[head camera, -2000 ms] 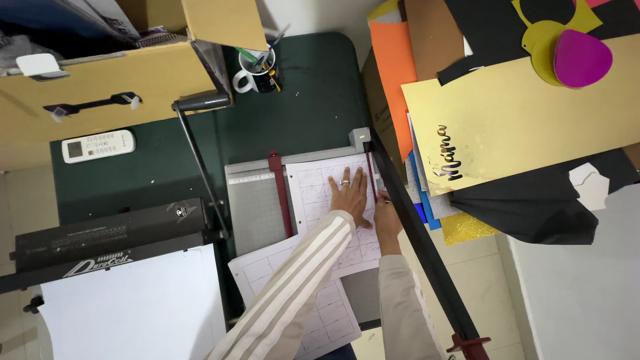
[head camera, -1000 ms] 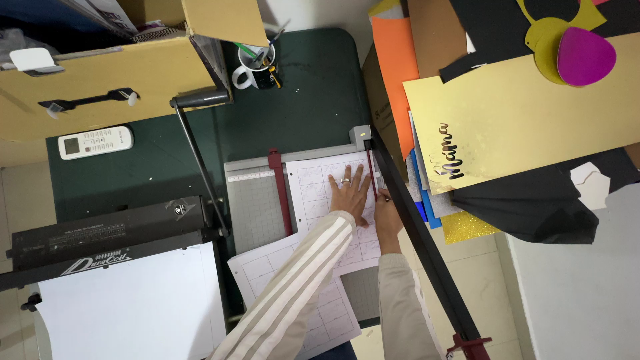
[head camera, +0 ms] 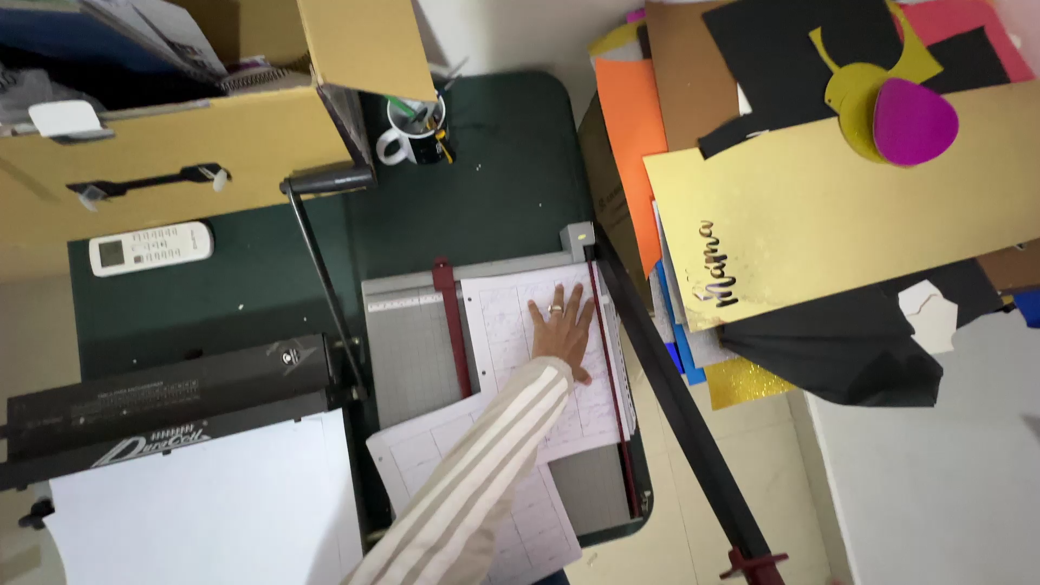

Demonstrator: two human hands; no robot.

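My left hand [head camera: 562, 333], with a ring on one finger, presses flat with spread fingers on a printed sheet [head camera: 508, 325] that lies on the grey bed of a guillotine paper cutter [head camera: 406, 357]. The sheet reaches past the thin dark red bar [head camera: 609, 366] at the cutting edge. A second printed sheet [head camera: 528, 528] lies lower down, partly under my striped sleeve. The cutter's long black blade arm [head camera: 682, 414] is raised and angled out to the right, its red handle [head camera: 756, 565] at the bottom edge. My right hand is out of view, apart from a possible blurred trace at the bottom edge.
A black binding machine [head camera: 162, 390] with white paper [head camera: 211, 504] stands at the left, its crank [head camera: 321, 268] upright. Behind are a remote control [head camera: 152, 248], a mug of pens [head camera: 414, 134] and a cardboard box [head camera: 244, 146]. Coloured card sheets [head camera: 812, 203] are stacked at the right.
My right hand, earlier at the sheet's right edge by the red bar, has moved away from there. My left hand stays on the sheet.
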